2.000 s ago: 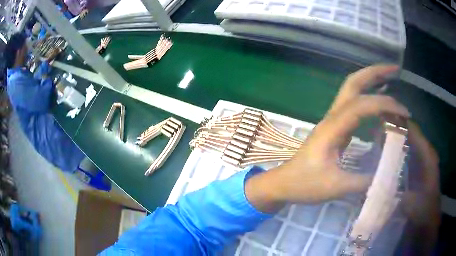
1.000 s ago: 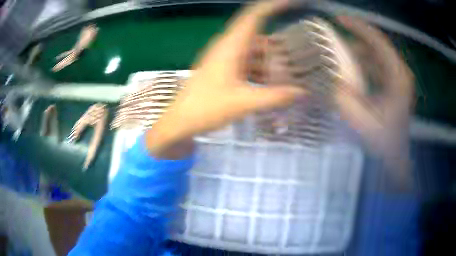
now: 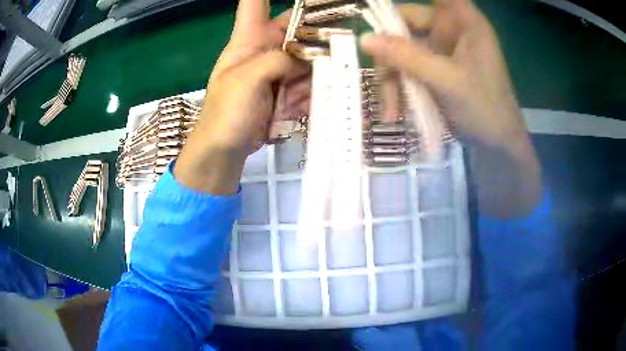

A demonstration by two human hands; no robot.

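My left hand (image 3: pixel 237 96) holds the left side of a bunch of wristwatches (image 3: pixel 333 123) above the grid tray. Their pale pink straps hang down, blurred at the lower ends, with gold-toned cases near the top edge. My right hand (image 3: pixel 456 75) is at the right side of the bunch, with its thumb and fingers on the straps. The white grid tray (image 3: pixel 350 269) lies below both hands. A row of watches (image 3: pixel 165 130) lies on its upper left, and more watches (image 3: pixel 390 144) lie on its upper right, partly hidden by the hands. The tray's front pockets are empty.
A small watch group (image 3: pixel 91 195) and a single bent watch (image 3: pixel 45 197) lie on the green bench at left. Another group (image 3: pixel 65 90) lies beyond the pale rail (image 3: pixel 62 152). A brown carton (image 3: pixel 82 317) is at lower left. Stacked white trays (image 3: pixel 34 44) show at upper left.
The view has swung, so the tray now appears lower and more central. The held watches have turned, with straps now hanging down between both hands. My hands have come closer together.
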